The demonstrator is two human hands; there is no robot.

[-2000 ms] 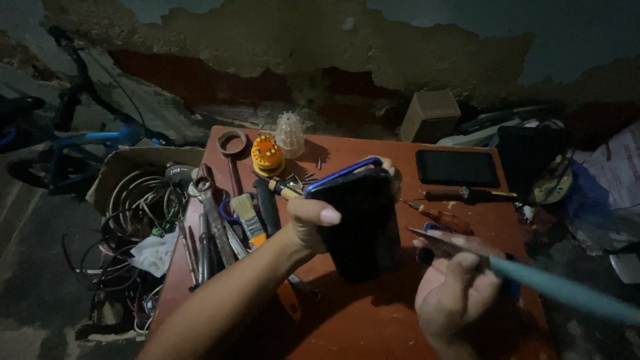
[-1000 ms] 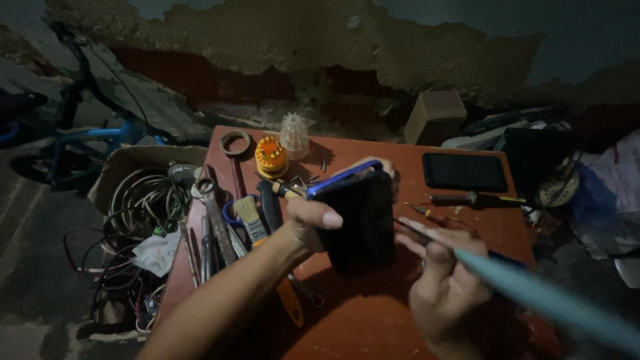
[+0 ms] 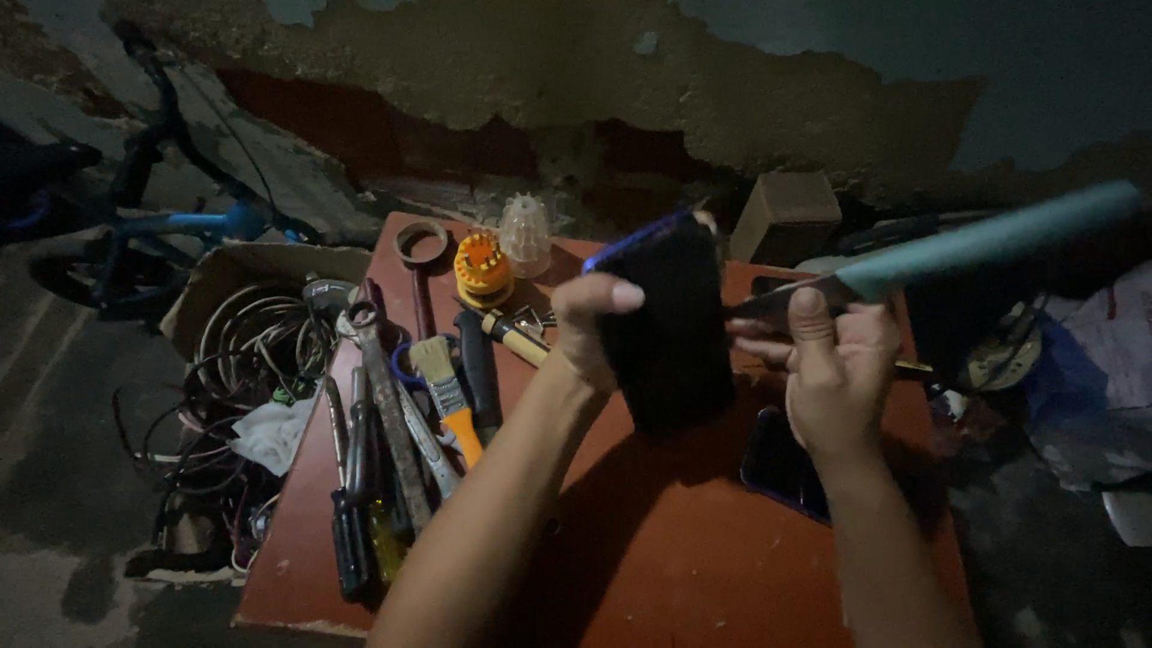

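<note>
My left hand (image 3: 589, 328) holds a dark smartphone (image 3: 670, 333) with a blue edge, thumb on its face, above the red tabletop (image 3: 657, 558). To the right of the phone, my right hand (image 3: 832, 369) grips a tool with a teal handle (image 3: 999, 238) and a dark, flat end beside the phone's right edge. Whether that end touches the phone is hard to tell. Under my right wrist lies a dark, blue-rimmed phone part (image 3: 783, 468), partly covered. Behind the right hand, another dark device is mostly hidden.
Wrenches (image 3: 396, 432), screwdrivers (image 3: 351, 540) and a paintbrush (image 3: 445, 391) lie at the table's left. Toward the back are a tape roll (image 3: 421, 243), a yellow bit holder (image 3: 483, 270) and a clear ribbed container (image 3: 525, 236). A box of cables (image 3: 261, 333) stands left; a cardboard box (image 3: 785, 216) stands behind.
The teal handle has swung from pointing down-right to pointing up-right as my right hand turned. My left hand keeps its hold on the phone.
</note>
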